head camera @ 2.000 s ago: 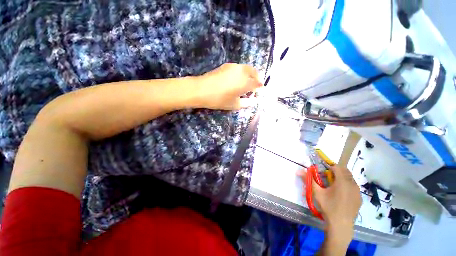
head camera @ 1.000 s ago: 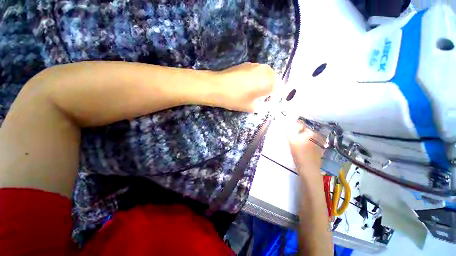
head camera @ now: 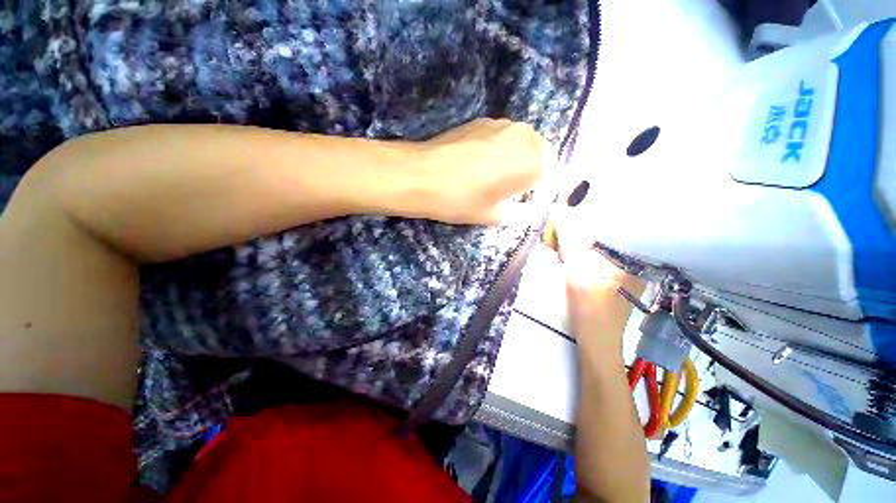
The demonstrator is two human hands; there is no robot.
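The plaid woolly coat (head camera: 324, 285) covers the table and hangs over my lap. A dark binding strip (head camera: 476, 329) runs along its right edge. My left hand (head camera: 491, 172) is closed on the coat edge beside the sewing area, its fingertips washed out by the lamp glare. My right hand (head camera: 594, 270) is at the same edge just right of the needle area, partly behind metal machine parts; its fingers are overexposed and their hold cannot be made out. The white sewing machine head (head camera: 717, 216) with a blue stripe stands over this spot. The presser foot is lost in glare.
Scissors with red and yellow handles (head camera: 678, 393) lie on the table right of my right forearm. Black scraps (head camera: 727, 408) lie farther right. A measuring tape (head camera: 526, 420) runs along the table's front edge. Blue material (head camera: 531, 472) shows below.
My right hand has released the scissors, which now lie on the table, and has moved up and left to the needle area. The view has shifted, showing more of the machine head.
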